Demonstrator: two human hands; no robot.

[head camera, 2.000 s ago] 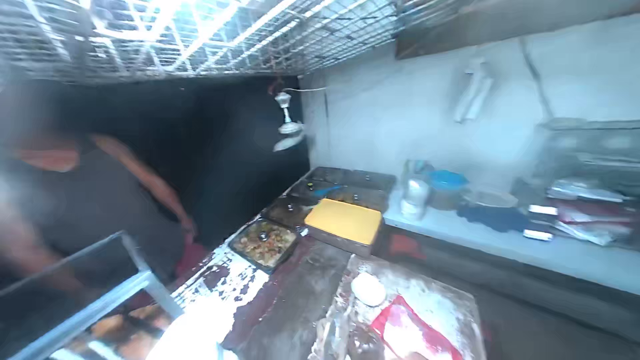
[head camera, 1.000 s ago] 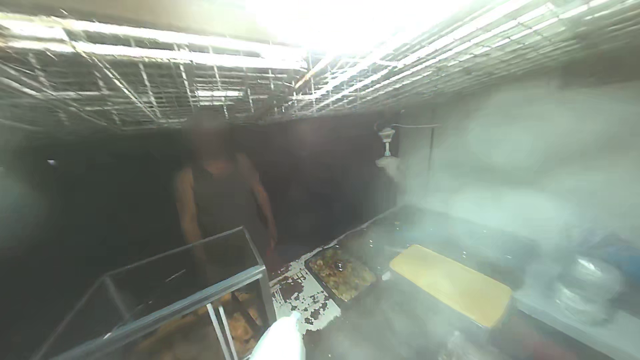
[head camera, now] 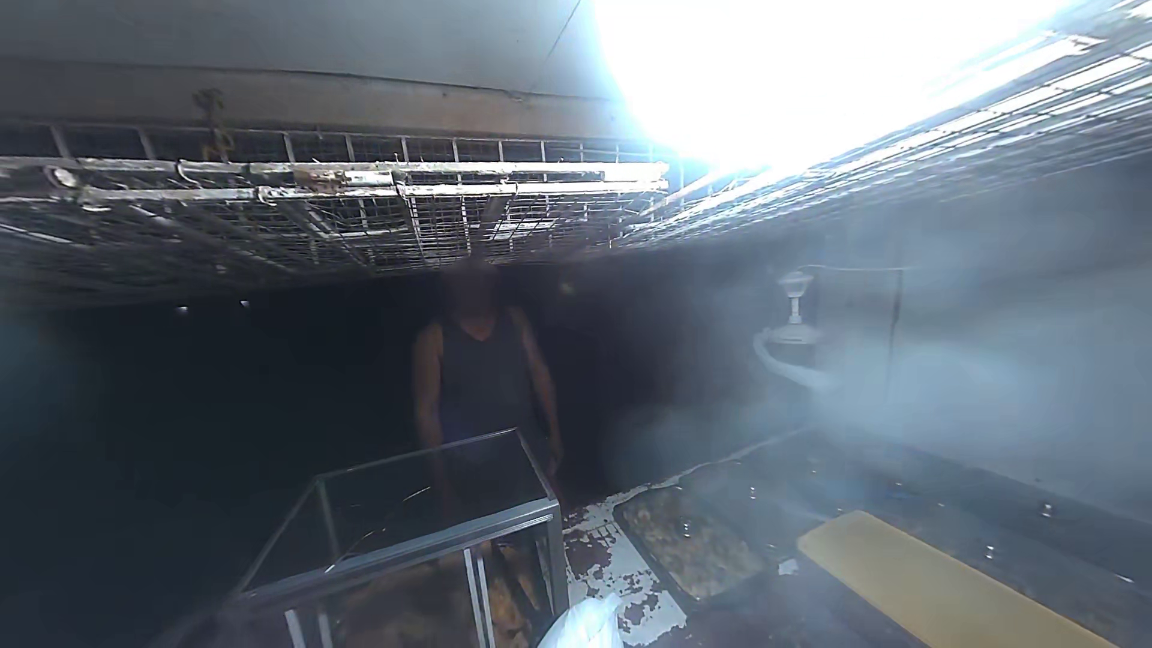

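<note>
Neither of my hands shows in the view. At the bottom middle is the top of a white plastic bag (head camera: 587,623), cut off by the frame edge; what holds or supports it is hidden. Left of the bag stands a metal-framed glass display case (head camera: 441,540) with brown food (head camera: 508,598) inside. A dark tray of food under a clear cover (head camera: 691,540) sits to the right, on a counter with worn white paint (head camera: 630,567). Farther right lies a yellow board or lid (head camera: 936,576).
Behind the case stands a person in a dark sleeveless top (head camera: 486,373). Wire mesh (head camera: 432,211) hangs low overhead. A white fan (head camera: 794,333) is near the right wall. Haze veils the right side, and a bright light glares above.
The view has swung left and up, so the wall shelf at right is out of sight. The other person, at first leaning at the left, now stands upright behind the case.
</note>
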